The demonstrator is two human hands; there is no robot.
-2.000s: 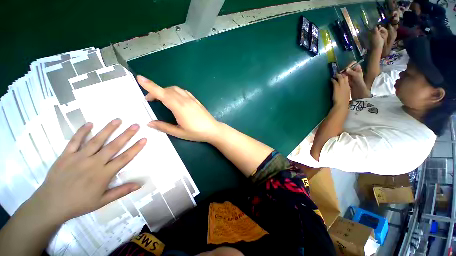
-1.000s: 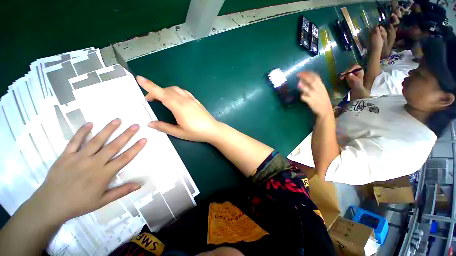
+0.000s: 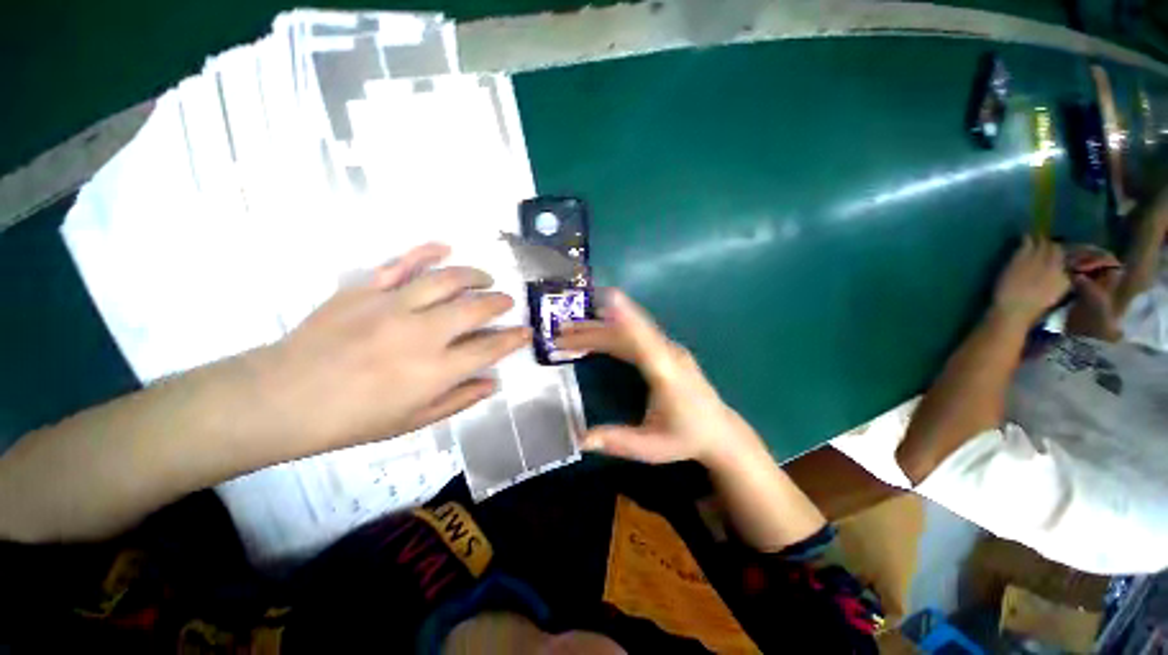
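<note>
A black half-assembled phone body (image 3: 559,335) lies at the right edge of the fanned sticker sheets (image 3: 423,166). It shows a pale disc at its upper end, a violet-white patterned patch at its lower end and a grey piece (image 3: 548,261) across its middle. My left hand (image 3: 397,339) lies spread on the sheets, its fingertips close to the phone's left side. My right hand (image 3: 653,390) is at the phone's lower right, with fingertips over its lower end and the thumb apart below. The right fingertips are slightly blurred.
A worker's hands (image 3: 1044,275) are at the right of the green bench (image 3: 794,166). Another dark phone body (image 3: 989,100) and a yellow strip (image 3: 1043,166) lie at the far right. A pale rail (image 3: 717,23) runs along the far edge. Cardboard shows at the lower right.
The view has shifted, so the sheets appear farther right. A phone body is now beside the sheets. My right hand has moved from the sheet edge to the phone; my left hand still rests on the sheets.
</note>
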